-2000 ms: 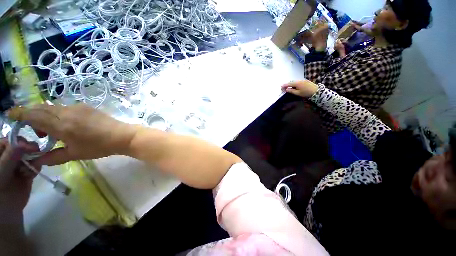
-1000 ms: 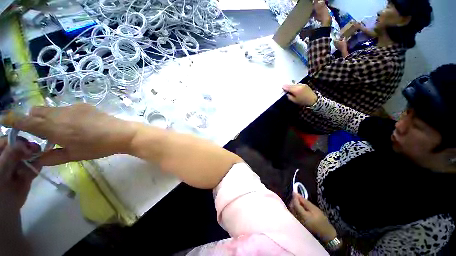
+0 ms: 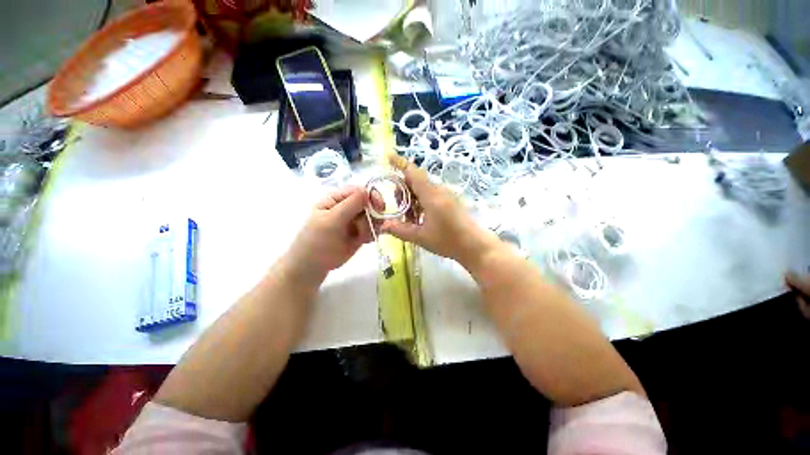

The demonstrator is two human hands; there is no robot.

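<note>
A white USB cable [image 3: 388, 197] is wound in a small ring between my two hands, above the yellow tape strip [image 3: 396, 307]. Its USB-A plug [image 3: 387, 267] hangs down on a short length of cord. My left hand [image 3: 333, 227] grips the ring's left side. My right hand [image 3: 435, 213] holds its right side with thumb and fingers. A large cable pile [image 3: 568, 62] lies at the back right, with looser coils in front of it. Another coil [image 3: 325, 165] lies just beyond my left hand.
A blue-and-white box [image 3: 169, 275] lies left on the bench [image 3: 89, 311]. An orange basket [image 3: 133, 75] with white contents stands back left. A smartphone [image 3: 311, 89] rests on a black box [image 3: 349, 111]. Small coils [image 3: 586, 275] lie to the right. A person's hand [image 3: 799, 289] shows at the right edge.
The view has swung left, bringing the basket, phone and retail box into view and leaving most of the neighbours out. Both my hands are now central, still holding a coiled cable.
</note>
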